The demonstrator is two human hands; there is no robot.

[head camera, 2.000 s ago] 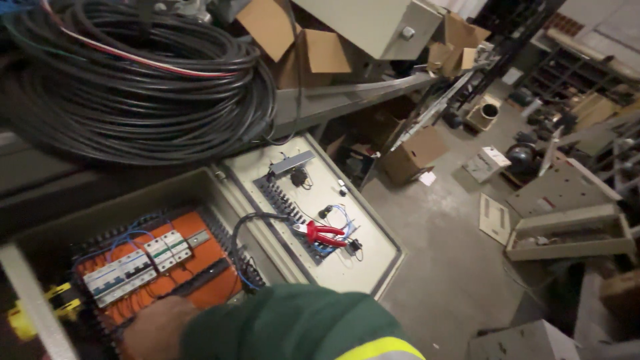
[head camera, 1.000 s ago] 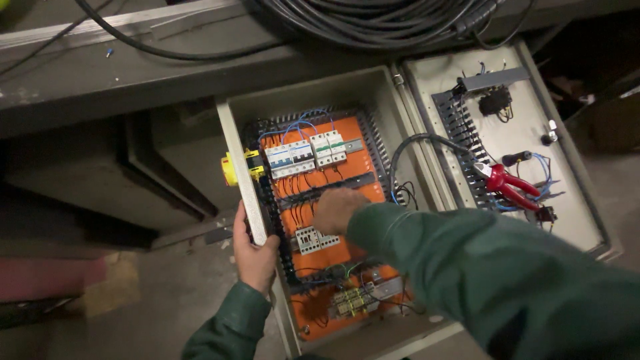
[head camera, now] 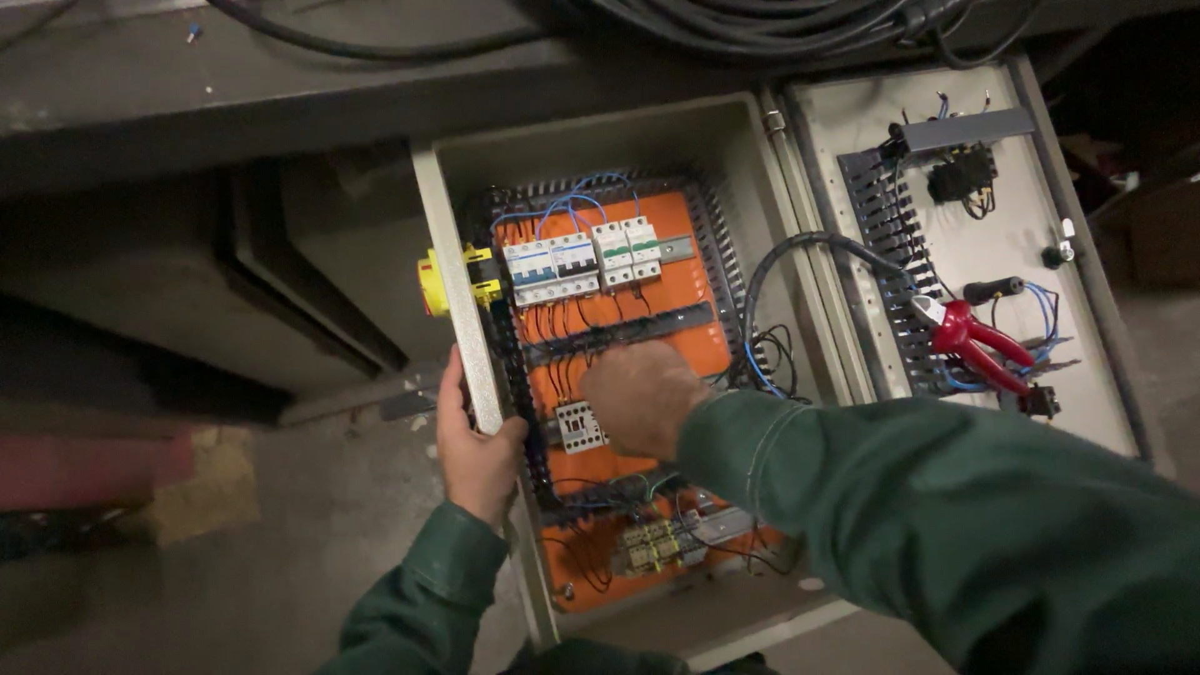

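Note:
My left hand (head camera: 480, 450) grips the side wall of a grey metal electrical enclosure (head camera: 459, 300), below a yellow rotary switch (head camera: 433, 283). Inside, my right hand (head camera: 642, 398) is over the orange mounting plate (head camera: 698, 347), against the right part of a white contactor (head camera: 579, 427); its fingertips are hidden, so whether it holds anything does not show. Above it run a slotted wiring duct (head camera: 647, 328) and a row of circuit breakers (head camera: 577, 261) with blue wires. Terminal blocks (head camera: 656, 546) sit lower on the plate. Red-handled cutting pliers (head camera: 975, 342) lie on the open enclosure door (head camera: 1059, 281).
A coil of black cable (head camera: 769, 28) lies on the dark metal bench (head camera: 328, 103) along the top. A black cable bundle (head camera: 783, 253) arches from the enclosure to the door. Dark panels stand at left, beside something red (head camera: 94, 469) on the floor.
The view has swung down and left onto the enclosure since two seconds ago. My left hand, unseen then, is on the side wall in both later frames. My right hand stays by the contactor.

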